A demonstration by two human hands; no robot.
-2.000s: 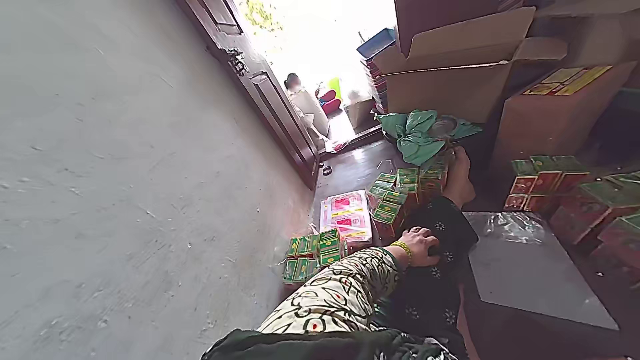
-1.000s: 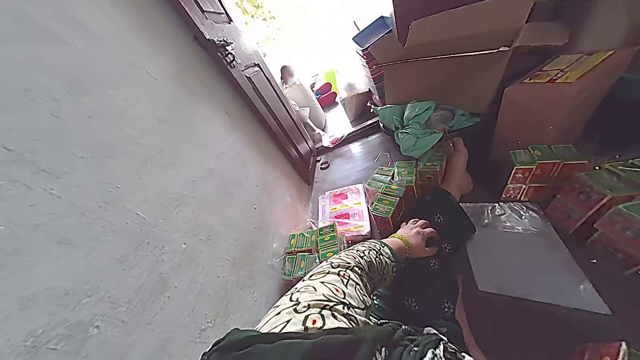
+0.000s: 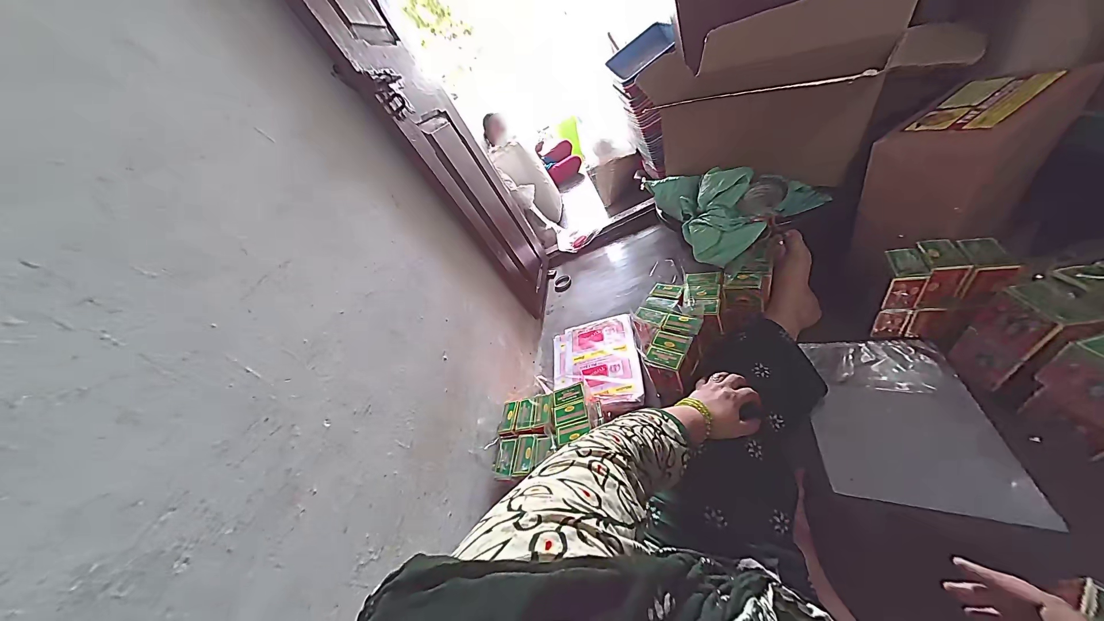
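Note:
My left hand (image 3: 727,405), with yellow-green bangles at its wrist, rests on the dark patterned cloth over my leg; its fingers are bent and no object shows in it. At the lower right edge, my right hand (image 3: 1000,593) is partly in view, its fingers apart and holding nothing. Above it lies a grey flat board (image 3: 927,440) with clear plastic film (image 3: 888,364) on its far end. Beside my left hand are wrapped green-topped small boxes (image 3: 668,349), a stack of pink and white printed packets (image 3: 599,358) and more green boxes (image 3: 543,427) by the wall.
A pale wall (image 3: 259,310) and an open wooden door (image 3: 448,155) stand at left. Beyond the doorway sits a person (image 3: 526,172). Large cardboard boxes (image 3: 776,112), a green plastic bag (image 3: 720,216) and red-green boxes (image 3: 949,285) are at the far side and right.
My right hand has come into view at the lower right, where neither earlier frame shows it. My left hand has stayed on my leg.

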